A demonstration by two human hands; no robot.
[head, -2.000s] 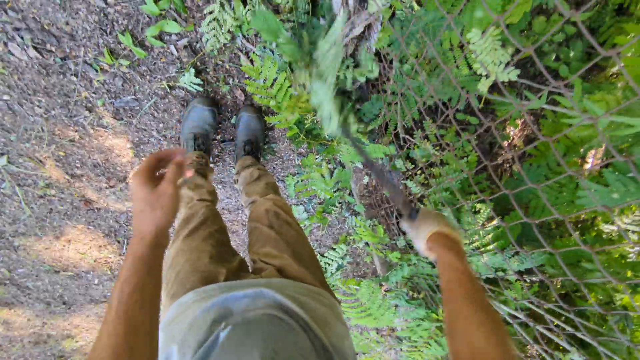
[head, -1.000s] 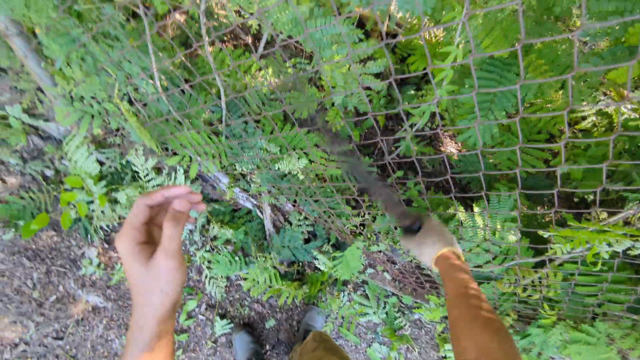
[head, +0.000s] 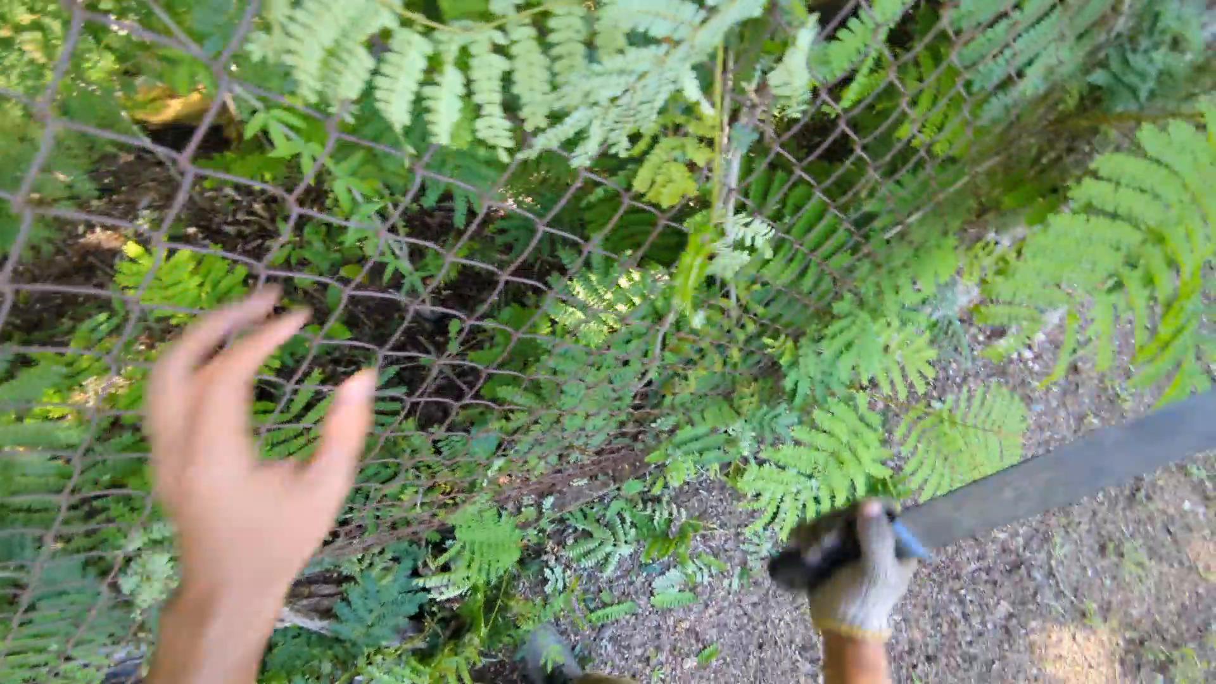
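Note:
My left hand (head: 252, 456) is bare and raised in front of the rusty chain-link fence (head: 418, 256), fingers apart and holding nothing. On my right hand (head: 860, 570) is a pale knit glove with a yellowish cuff; its fingers close round the dark handle of a machete (head: 1064, 480). The wide grey blade points right, over the ground, and its tip lies outside the view. Feathery green fronds (head: 826, 465) grow just above the gloved hand. More fronds (head: 532, 66) hang over the fence at the top.
Plants grow through and behind the mesh. A long leafy frond (head: 1130, 247) reaches in from the right edge. Brown ground with dry litter (head: 722, 617) lies at the fence's foot, and a shoe (head: 549, 654) shows at the bottom.
The machete, blurred and pointing up and left across the greenery earlier, now points right. My left hand's fingers have spread from a loose curl. The view has swung strongly along the fence.

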